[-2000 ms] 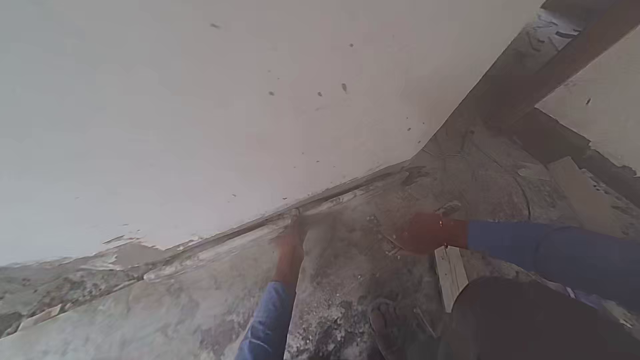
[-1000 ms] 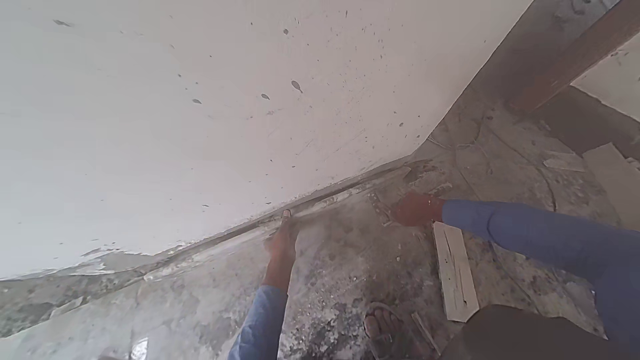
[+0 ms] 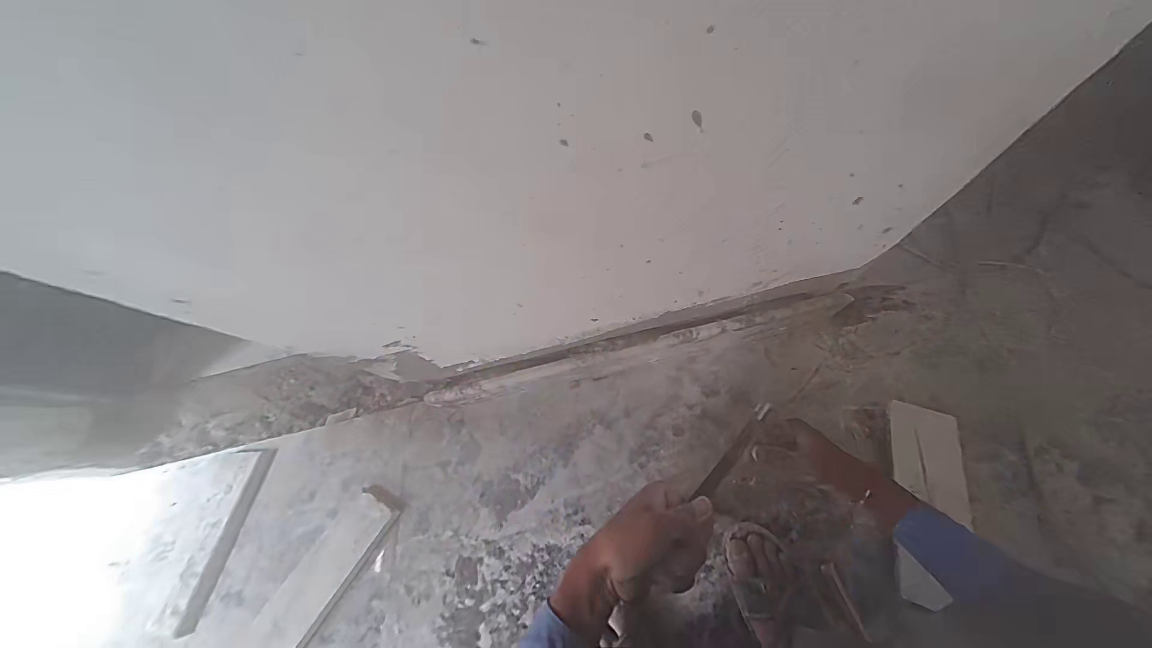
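Observation:
Low in the head view, my left hand (image 3: 643,544) is closed around the lower end of a thin dark bar (image 3: 727,463), perhaps a chisel, which slants up to the right to a pale, bright tip. My right hand (image 3: 792,445) is beside that upper end, its fingers blurred; whether it grips anything does not show. Both hands are over the dusty floor, away from the foot of the white wall (image 3: 576,180). Along the wall's foot runs a rough groove (image 3: 630,340) with a broken, pale edge.
A pale board piece (image 3: 931,459) lies right of my right hand. My sandalled foot (image 3: 760,571) is below the hands, with a thin strip (image 3: 844,598) beside it. At left lie a flat board (image 3: 328,567) and a narrow strip (image 3: 225,544). Broken rubble (image 3: 297,396) lines the wall's foot at left.
Both hands have come away from the wall's foot, back over the floor near my foot. The thin bar now shows clearly in my left hand. The view has swung left.

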